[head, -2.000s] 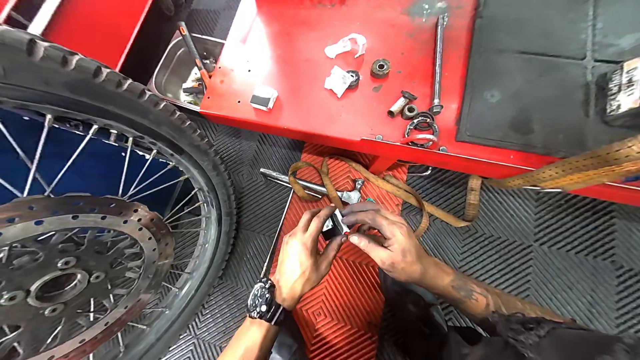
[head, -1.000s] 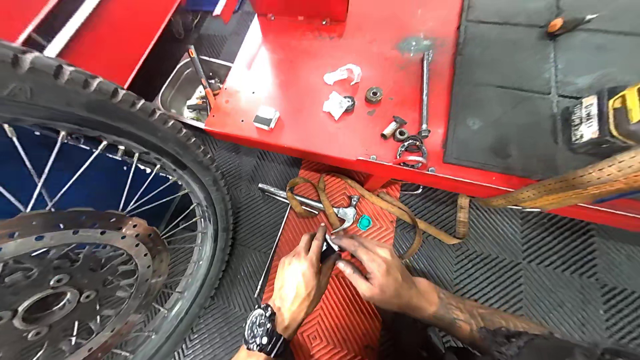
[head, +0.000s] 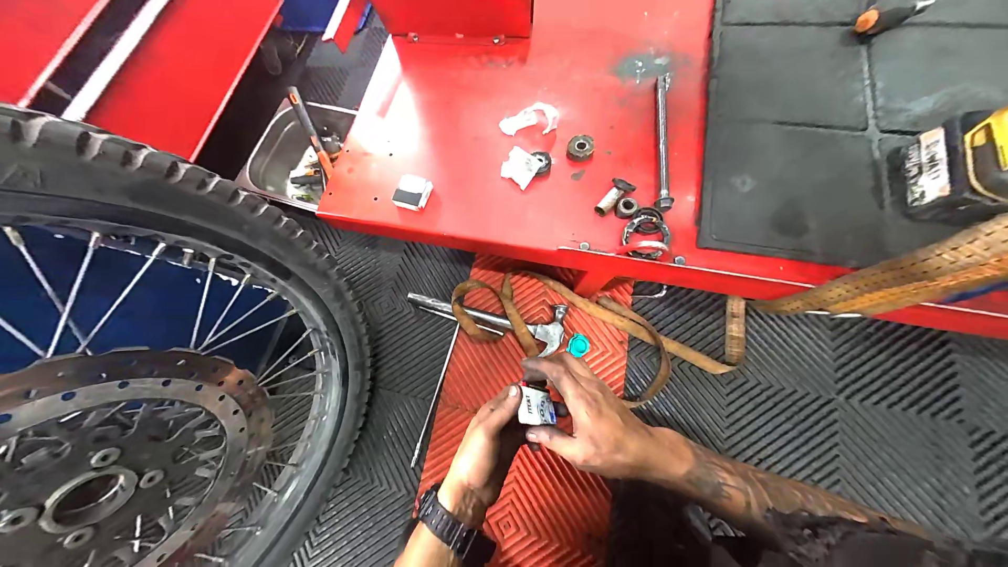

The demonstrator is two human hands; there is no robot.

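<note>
Both hands meet around a small printed box (head: 537, 405) at the lower middle. My left hand (head: 490, 445), with a black watch at the wrist, grips its left side. My right hand (head: 587, 413) has its thumb and fingers on the right and top of the box. Just beyond my fingers lie a claw hammer (head: 549, 335), a brown webbing strap (head: 622, 316) and a teal round cap (head: 578, 345). On the red bench sit another small box (head: 413, 192), a bearing (head: 580, 147), crumpled white wrapping (head: 520, 167), a metal sleeve (head: 608, 201) and a long axle bolt (head: 662, 142).
A wheel with a knobbly tyre (head: 335, 276) and brake disc (head: 248, 402) fills the left. The red bench edge (head: 488, 242) runs beyond my hands. A steel tray (head: 264, 157) holds tools. A yellow and black battery tool (head: 957, 161) stands on the dark mat (head: 787, 181).
My hands have turned the small box, so its printed white face now shows. Both hands remain around it. The view has shifted slightly.
</note>
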